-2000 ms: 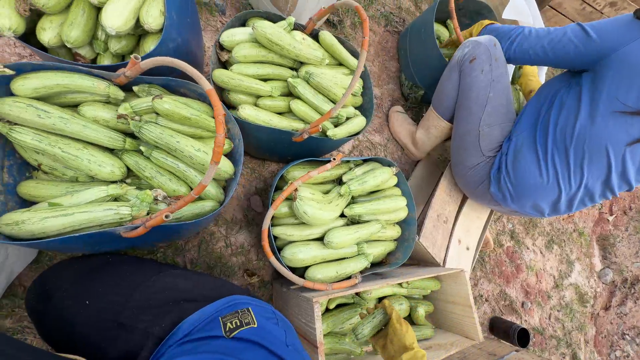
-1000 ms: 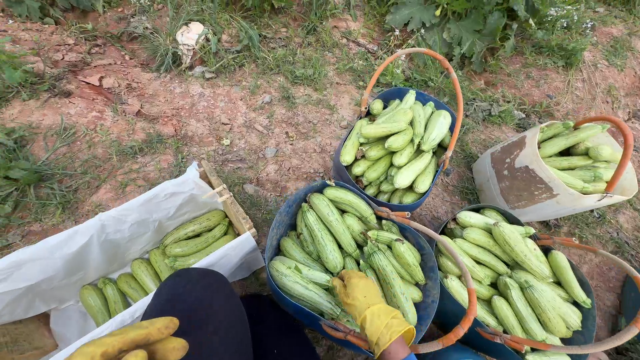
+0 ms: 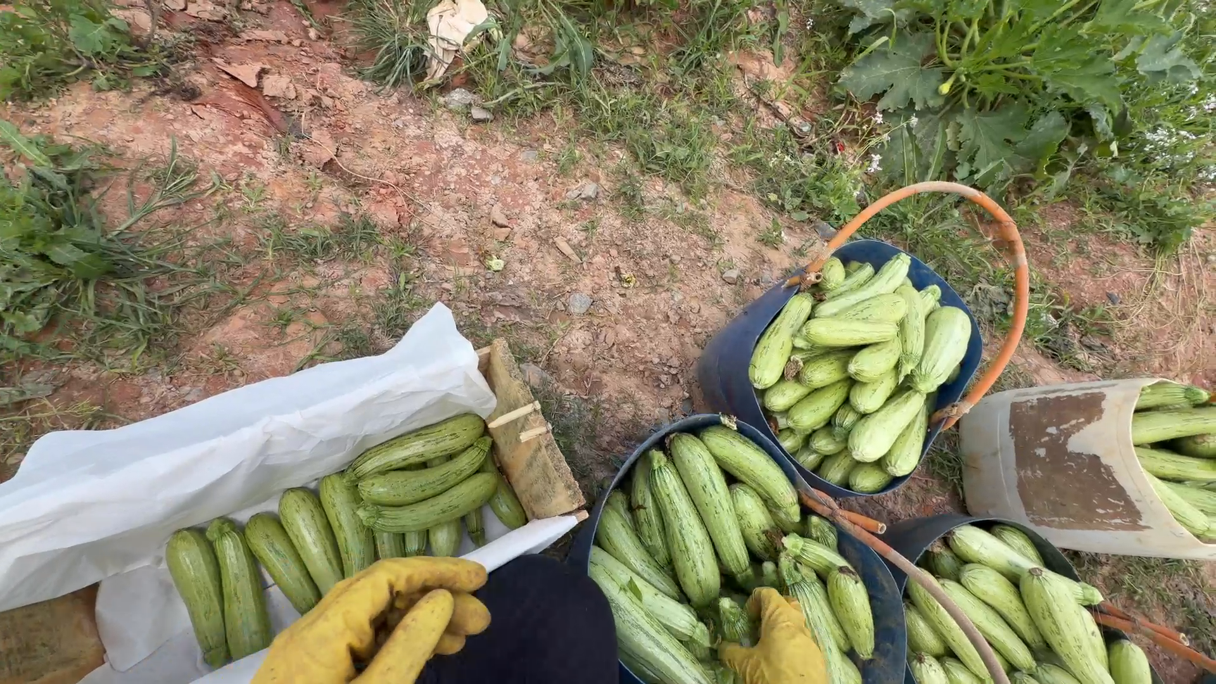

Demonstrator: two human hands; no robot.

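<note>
Both my hands wear yellow gloves. My left hand (image 3: 380, 617) is over the near edge of a wooden crate (image 3: 532, 437) lined with white paper; its fingers are curled and no zucchini shows in it. Light green zucchini (image 3: 304, 537) lie in rows in the crate. My right hand (image 3: 774, 646) reaches among the zucchini (image 3: 698, 513) in a dark blue bucket (image 3: 622, 465), at the bottom edge of the view. Its fingers are partly hidden, touching zucchini there; whether it grips one is unclear.
Behind stands another blue bucket (image 3: 727, 366) of zucchini with an orange handle (image 3: 1016, 275). A whitish, brown-stained bucket (image 3: 1064, 465) and a dark bucket (image 3: 1050, 541), both with zucchini, are at the right. Leafy plants (image 3: 988, 85) grow beyond reddish soil (image 3: 570, 247).
The view has swung far from the worker in blue to the crate and buckets. Since one second ago, my left hand's fingers have curled more, and my right hand sits lower among the zucchini.
</note>
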